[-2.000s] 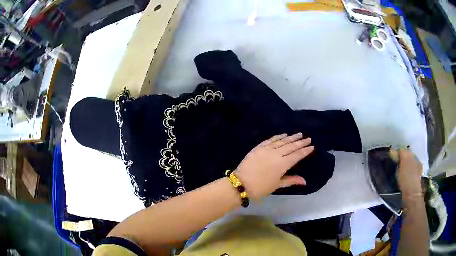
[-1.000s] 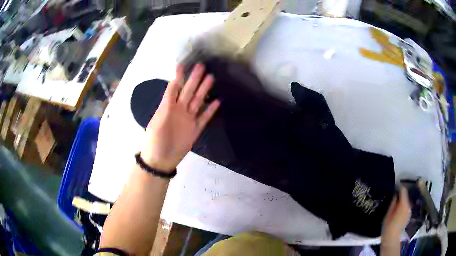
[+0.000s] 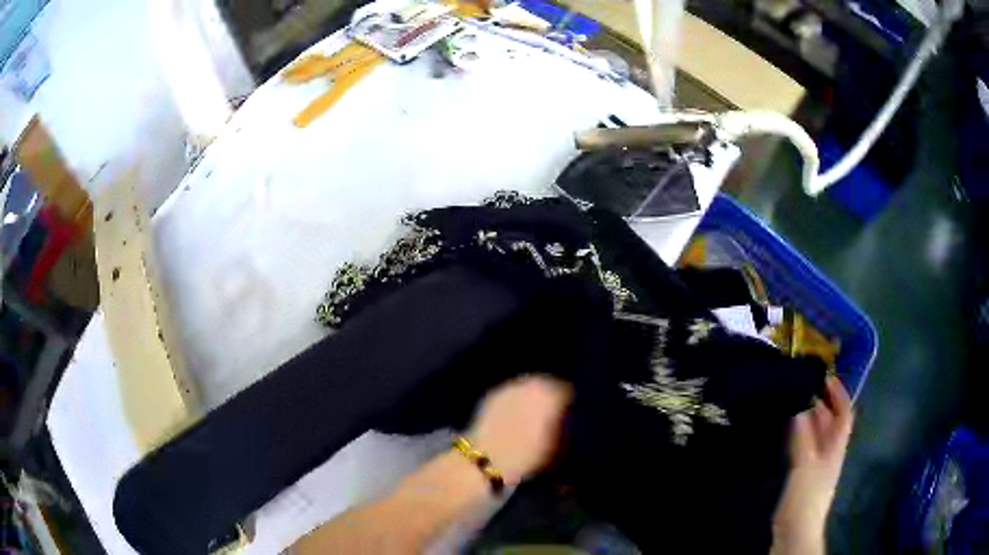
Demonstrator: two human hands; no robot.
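Observation:
A black garment (image 3: 716, 434) with pale gold embroidery lies bunched over the right part of the sleeve board and hangs at the table's near right edge. The long black sleeve board (image 3: 271, 407) shows bare to the left. My left hand (image 3: 526, 423) is blurred and closed on the cloth at the near side; its fingertips are hidden. My right hand (image 3: 821, 439) grips the garment's right end by its edge. The steam iron (image 3: 640, 179), with a wooden handle, rests untouched on the table behind the garment.
A white hose (image 3: 786, 130) runs from the iron. A blue basket (image 3: 857, 331) with orange and white pieces stands at the table's right edge. A wooden beam (image 3: 136, 314) lies at left. Yellow-orange strips (image 3: 331, 87) and a small tray (image 3: 407, 33) lie at the far edge.
The view has swung right. The garment has been pulled right, baring the board's left part, with more gold embroidery now showing. My right hand has left the iron and taken hold of the garment.

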